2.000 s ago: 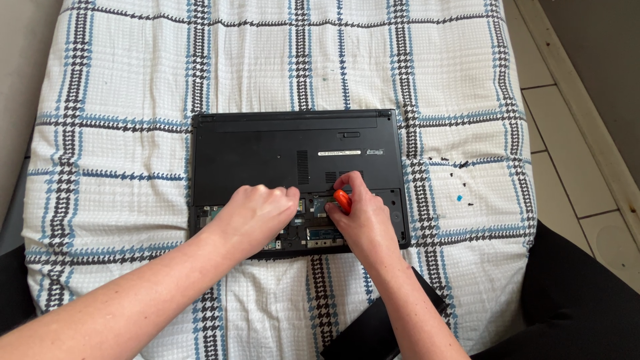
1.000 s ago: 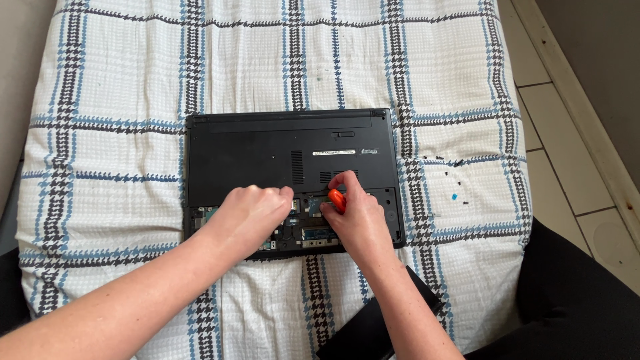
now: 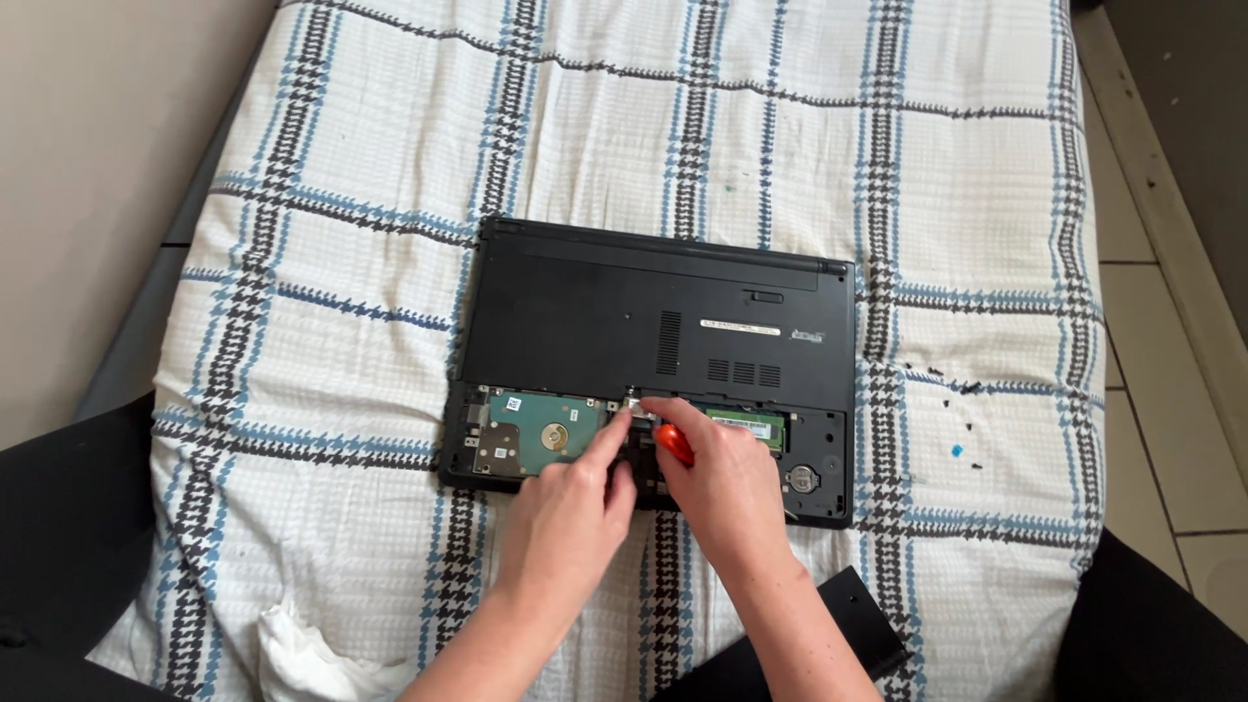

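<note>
A black laptop (image 3: 575,312) lies upside down on a checked cloth, its lower bay uncovered. The bay shows a hard drive (image 3: 526,429) at left, a green memory module (image 3: 746,427) and a round coin cell (image 3: 802,478) at right. My left hand (image 3: 575,502) rests over the middle of the bay, index fingertip at a small metal part (image 3: 634,405); whether it grips anything is unclear. Beside it my right hand (image 3: 717,468) holds an orange-handled tool (image 3: 674,444), its tip hidden, with the index finger stretched to the same metal part.
A black cover panel (image 3: 858,624) lies partly under my right forearm. Several small dark screws (image 3: 970,388) and a blue bit (image 3: 956,450) are scattered right of the laptop. A white crumpled cloth (image 3: 307,653) is at lower left. Tiled floor shows at right.
My hands have come closer together over the middle of the bay. The hard drive and memory module show more plainly now. The orange-handled tool stays in my right hand.
</note>
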